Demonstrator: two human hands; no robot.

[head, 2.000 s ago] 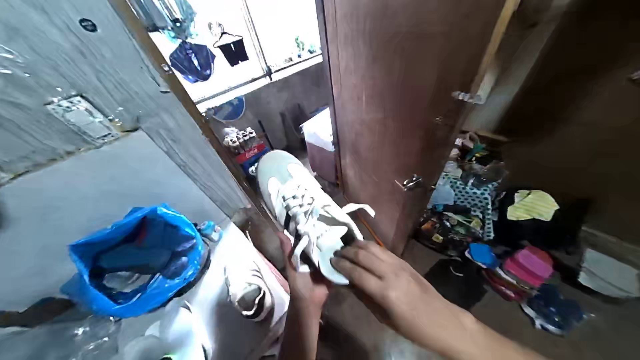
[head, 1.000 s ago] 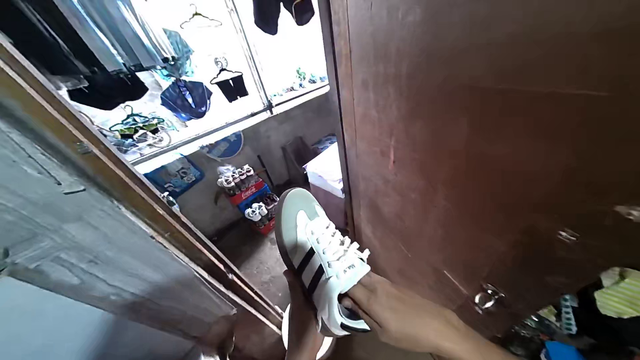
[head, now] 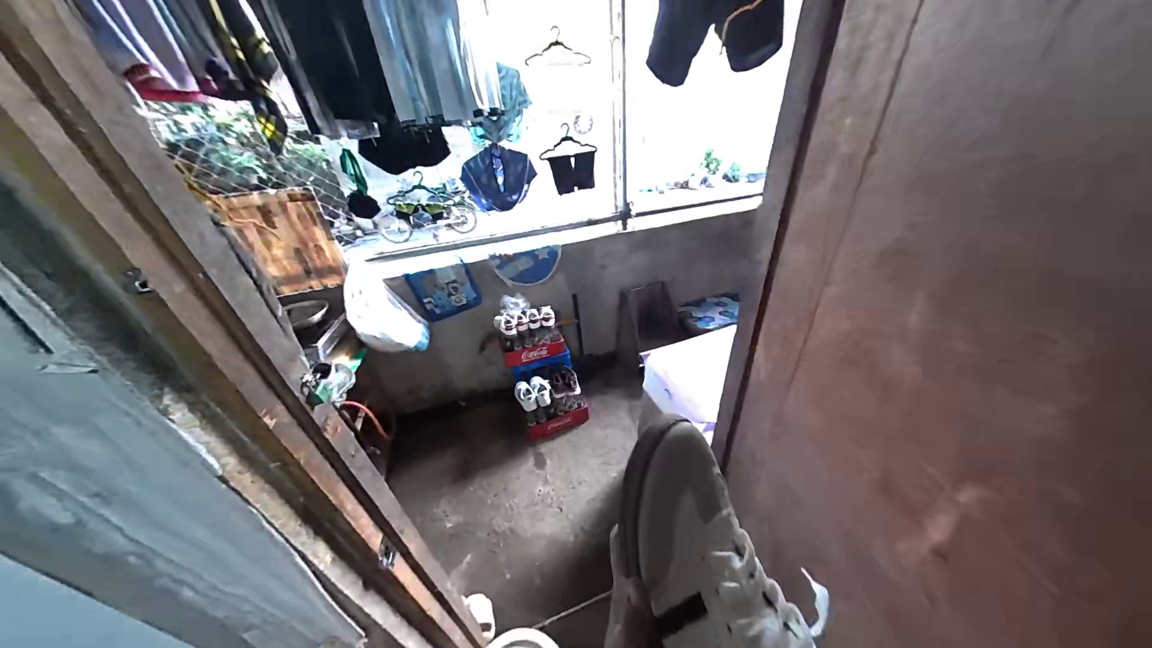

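A white sneaker [head: 697,531] with a grey toe, dark side stripes and white laces stands toe up at the bottom of the view, right of the middle. My left hand [head: 637,616] grips it from the left side near the lower edge; only part of the fingers shows, and the rest is cut off or behind the shoe. A pale edge beside the toe may be a second shoe or the sole; I cannot tell which. My right hand is not in view.
A wooden door frame [head: 360,486] runs along the left, a brown door [head: 954,360] fills the right. Beyond the doorway, red and blue bottle crates [head: 558,421] hold shoes on the concrete floor [head: 504,504]. A white-covered piece of furniture [head: 688,378] stands by the wall; clothes hang at the window.
The view has swung toward the doorway. The sneaker now sits lower in view, and my right hand, which was at its heel opening, has left the view. The blue bag is out of view.
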